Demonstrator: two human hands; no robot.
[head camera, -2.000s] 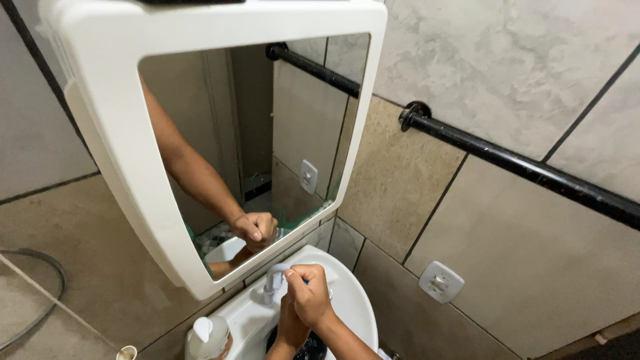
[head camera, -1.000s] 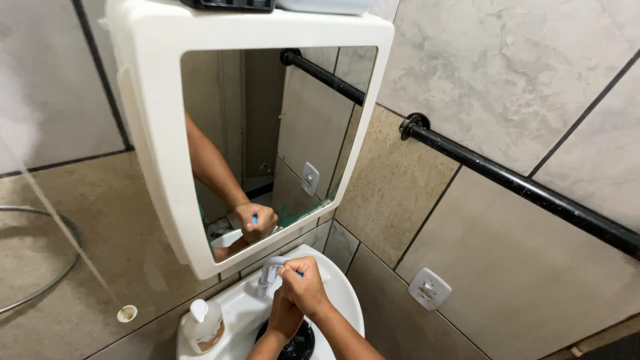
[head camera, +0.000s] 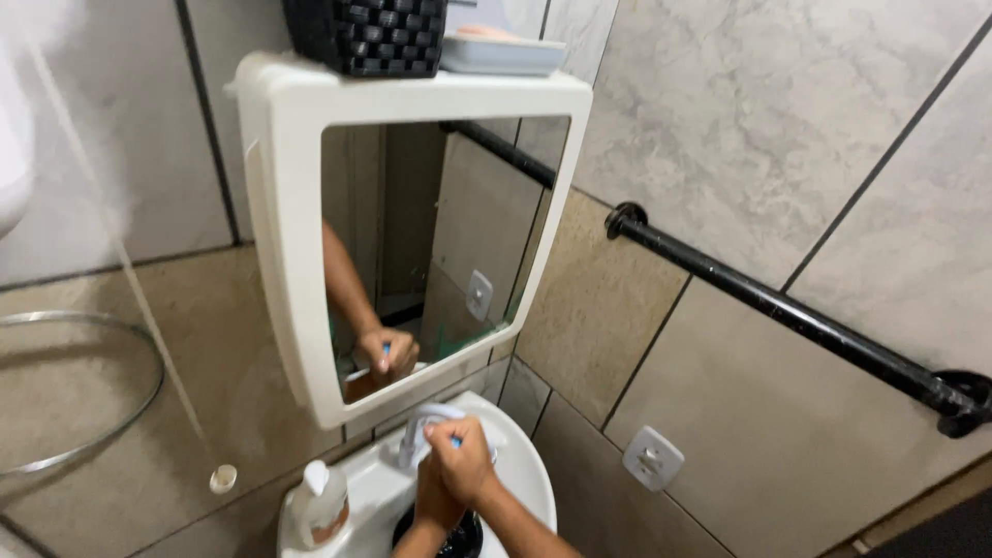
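Observation:
Over a white washbasin (head camera: 535, 480), my right hand (head camera: 468, 457) is closed around a small blue object (head camera: 456, 442), of which only a bit shows; its kind cannot be told. My left hand (head camera: 436, 490) presses against the right one from below and left, its fingers mostly hidden. Just behind both hands stands a pale faucet (head camera: 411, 442). Below them a black object (head camera: 463, 539) lies in the basin, partly covered by my wrists. A pump bottle (head camera: 319, 508) stands on the basin's left rim.
A white mirror cabinet (head camera: 298, 232) hangs above the basin, bearing a black woven basket (head camera: 387, 39) and a light blue dish (head camera: 504, 56). A black bar (head camera: 759, 298) and a white wall plate (head camera: 652, 458) are at right. A hose (head camera: 147, 403) and pull cord (head camera: 143, 298) hang left.
The view has shifted, bringing the basket and dish on top of the cabinet into sight. My hands stay together over the basin.

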